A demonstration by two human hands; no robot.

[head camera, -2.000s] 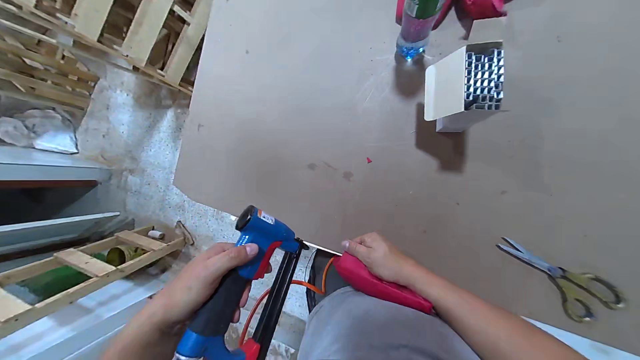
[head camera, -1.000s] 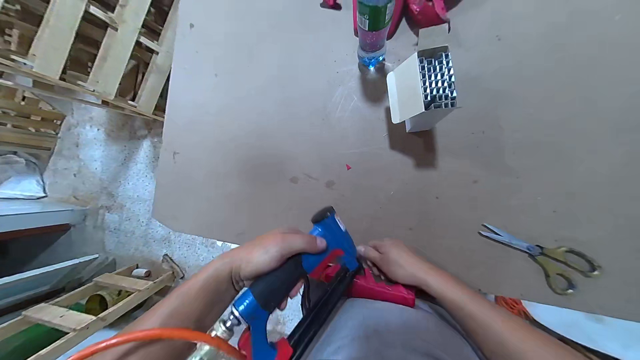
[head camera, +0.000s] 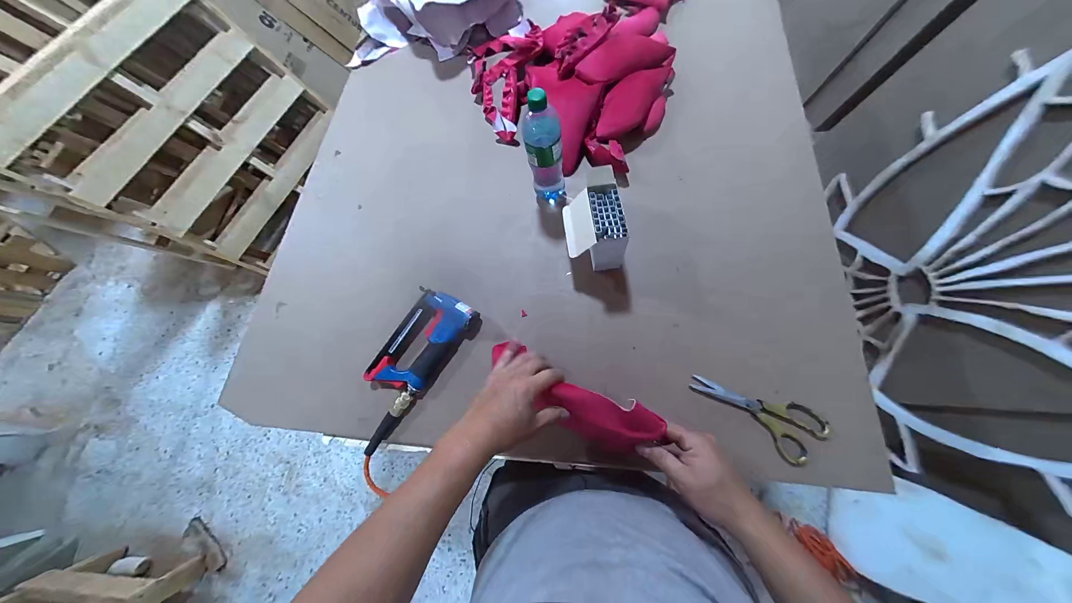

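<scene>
A red fabric-covered piece [head camera: 599, 412] lies along the table's near edge. My left hand [head camera: 517, 398] grips its left part, and my right hand [head camera: 687, 465] holds its right end between thumb and fingers. To the left a blue and black pneumatic staple gun [head camera: 431, 339] lies on the table with its hose attached. Scissors with yellowish handles [head camera: 762, 412] lie to the right of my hands, blades partly apart. Beyond them stands an open white box of metal staples [head camera: 608, 226], beside a plastic bottle with a green cap [head camera: 543, 149].
Red padded pieces and fabric strips [head camera: 599, 79] are heaped at the table's far side, near pale crumpled cloth [head camera: 444, 21]. Wooden pallets [head camera: 167, 126] stand at the left. A white metal lattice [head camera: 946, 285] is at the right. An orange hose [head camera: 371, 477] hangs over the near edge.
The staple gun, earlier in my left hand, now lies on the table. My left hand has taken hold of the red piece, which is now over the tabletop. The view has widened toward the far side.
</scene>
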